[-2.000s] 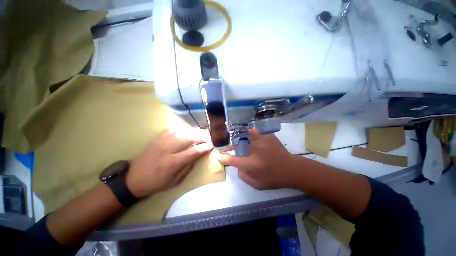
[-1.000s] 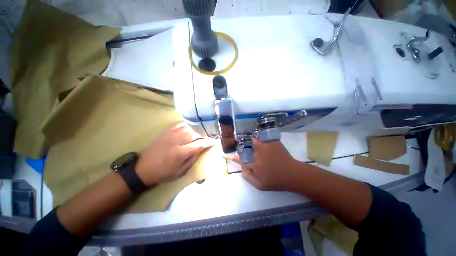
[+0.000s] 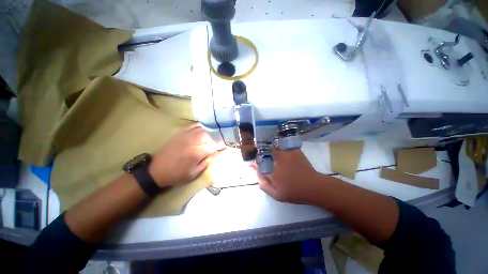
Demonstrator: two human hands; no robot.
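Note:
The tan garment panel (image 3: pixel 115 139) lies on the table left of the needle area of the white sewing machine (image 3: pixel 310 64). My left hand (image 3: pixel 184 155) lies flat on the panel's right part, its fingertips near the bright needle area. My right hand (image 3: pixel 286 174) is right of the needle, partly hidden behind the presser and machine parts; I cannot tell whether it holds anything. A small dark-tipped tool, maybe the snips (image 3: pixel 213 190), shows at the panel's lower right edge.
Right of the needle lie a tan square piece (image 3: pixel 347 158), a browner rectangle (image 3: pixel 416 160) and a narrow strip (image 3: pixel 409 177). Yellow-handled scissors (image 3: pixel 475 149) are at the far right. A white paper pattern (image 3: pixel 158 67) lies behind the panel. Crumpled tan cloth (image 3: pixel 358 251) is below the table.
The panel and my left hand have shifted left and back from the needle, baring the white plate and the small tool. My right hand has hardly moved. The view has also shifted.

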